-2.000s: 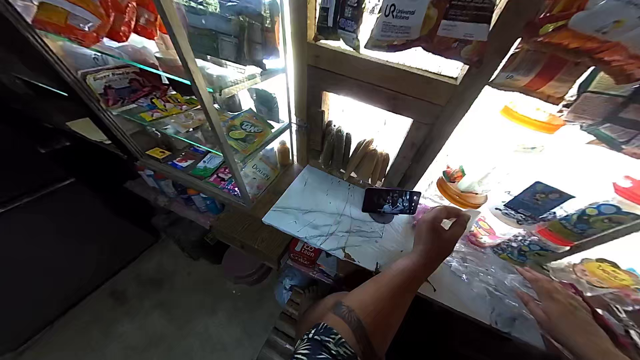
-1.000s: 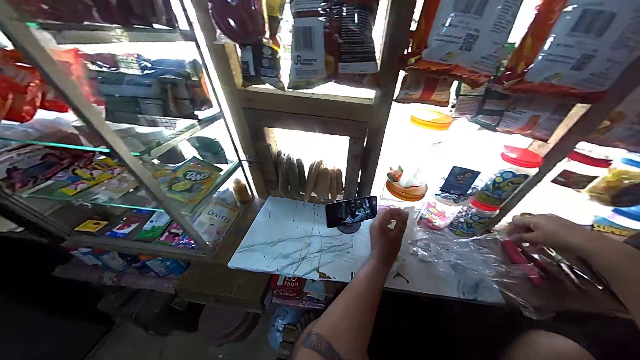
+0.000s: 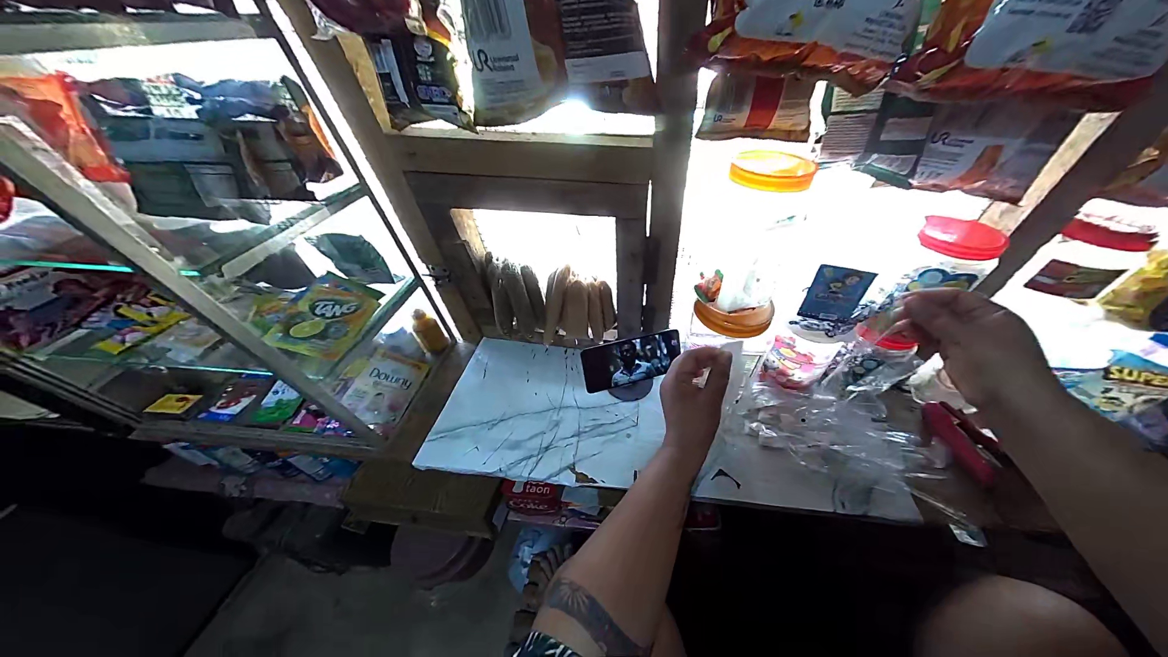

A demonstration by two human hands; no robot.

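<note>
My left hand (image 3: 695,397) is raised over the marble-patterned counter, fingers curled at the edge of a thin clear plastic piece (image 3: 730,401), just right of a propped-up phone (image 3: 631,360). My right hand (image 3: 972,342) is lifted at the right, its fingertips pinched on clear plastic in front of a red-lidded jar (image 3: 964,239). Crumpled clear plastic bags (image 3: 821,429) lie on the counter between the hands. Below my right hand rests a red-handled tool (image 3: 960,443), partly hidden, its kind unclear.
Jars with orange (image 3: 773,171) and red lids line the counter's back. Snack packs (image 3: 511,64) hang above. A glass display case (image 3: 274,365) with sachets stands at the left. Filled narrow bags (image 3: 575,306) hang in the small window. The counter's front edge (image 3: 566,479) faces me.
My right hand has risen from low over the red-handled tool to the front of the jars, fingertips now pinched. My left hand stays near the phone. The view has shifted.
</note>
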